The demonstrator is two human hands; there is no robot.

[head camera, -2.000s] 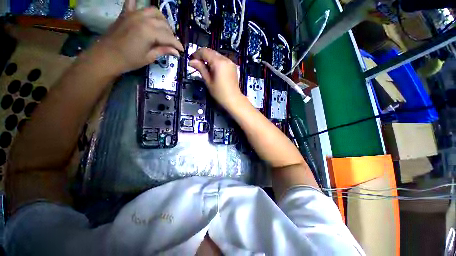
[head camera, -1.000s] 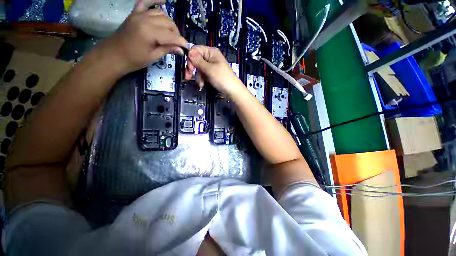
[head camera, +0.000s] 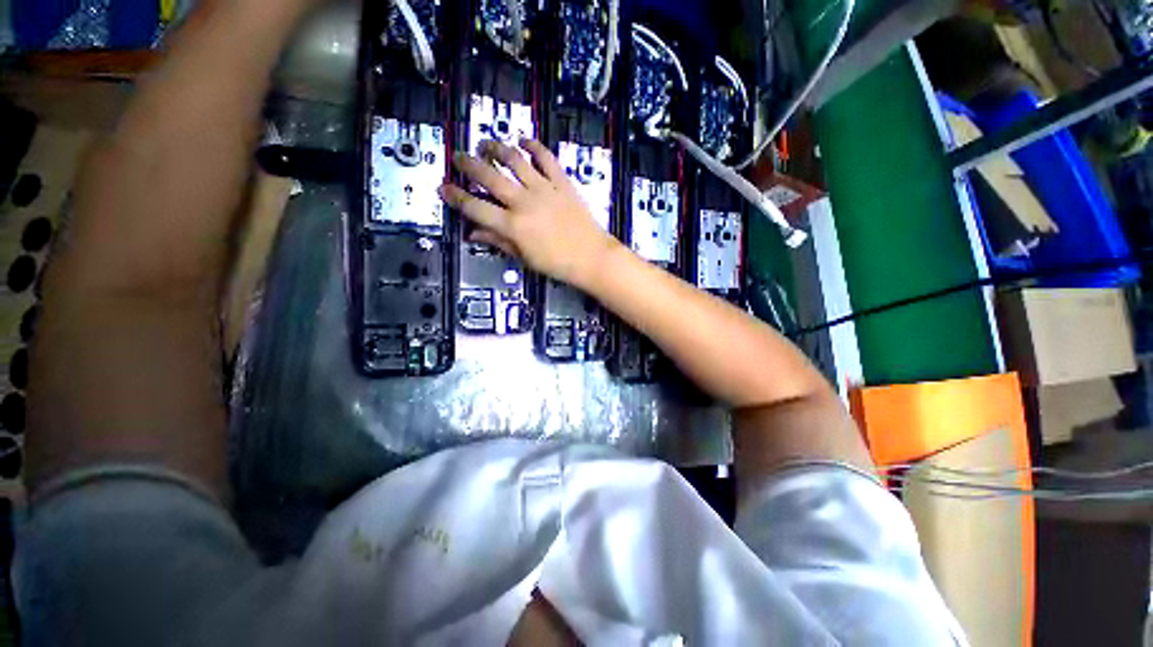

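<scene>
Several long black open housings lie side by side, with metal inner plates mid-housing and circuit boards at their far ends. My right hand [head camera: 537, 212] lies with fingers spread over the second housing [head camera: 494, 272] from the left, near its metal inner plate [head camera: 501, 123]. It holds nothing that I can see. The leftmost housing [head camera: 405, 284] is uncovered, and its metal inner plate [head camera: 407, 171] shows fully. My left hand is out of the picture past the top edge; only the left forearm shows. White cables [head camera: 736, 192] come from the far ends of the housings.
Clear plastic [head camera: 379, 423] covers the surface before the housings. A dark slim object [head camera: 304, 161] lies left of them. A green strip [head camera: 904, 240], an orange-edged board [head camera: 942, 411], a blue bin [head camera: 1062, 215] and cartons [head camera: 1075, 335] are at the right.
My hands have moved apart from above the second housing. My left hand has gone up out of view. My right hand has opened and lowered onto the housing. The dark slim object at left now shows.
</scene>
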